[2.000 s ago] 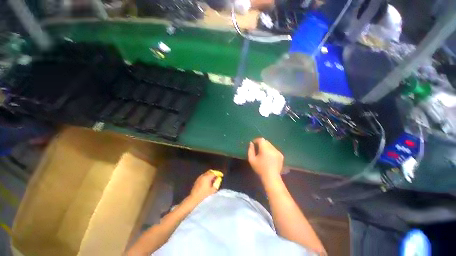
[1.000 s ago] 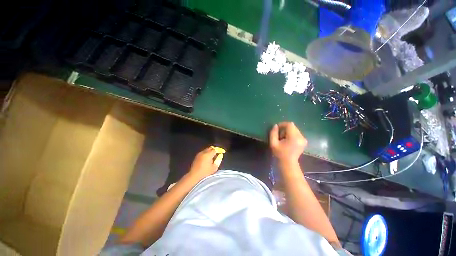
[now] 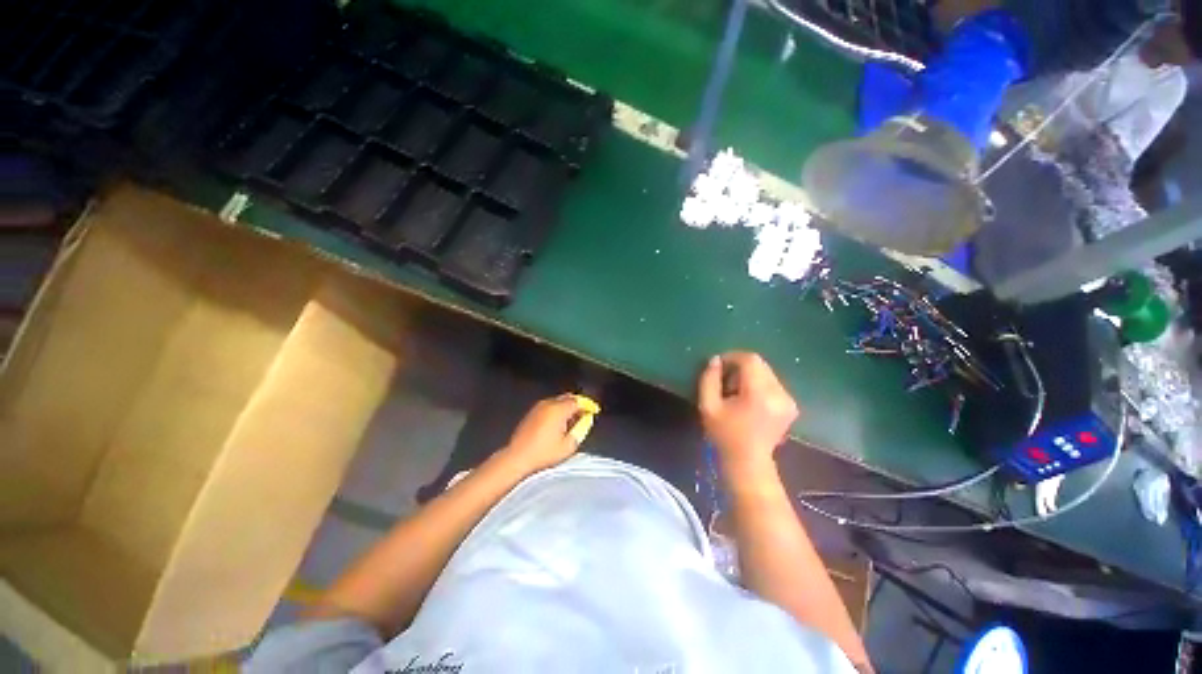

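Observation:
My left hand (image 3: pixel 544 432) is below the bench edge, closed on a small yellow component (image 3: pixel 583 419) that shows at its fingertips. My right hand (image 3: pixel 749 408) rests at the front edge of the green bench, fingers curled; whether it holds anything cannot be told. White plastic parts (image 3: pixel 783 242) lie in a pile beyond my right hand. A tangle of thin coloured lead wires (image 3: pixel 910 329) lies to the right of the white parts.
A black component tray (image 3: pixel 396 152) is at the left on the bench (image 3: pixel 620 283). An open carton (image 3: pixel 198 395) stands below the edge. A translucent hood (image 3: pixel 896 184) hangs over the back. A soldering station (image 3: pixel 1062 449) with looping cords and a green spool (image 3: pixel 1136 307) are right.
The view has turned down and shifted. Both hands keep nearly the same pose. The yellow component stays in my left hand.

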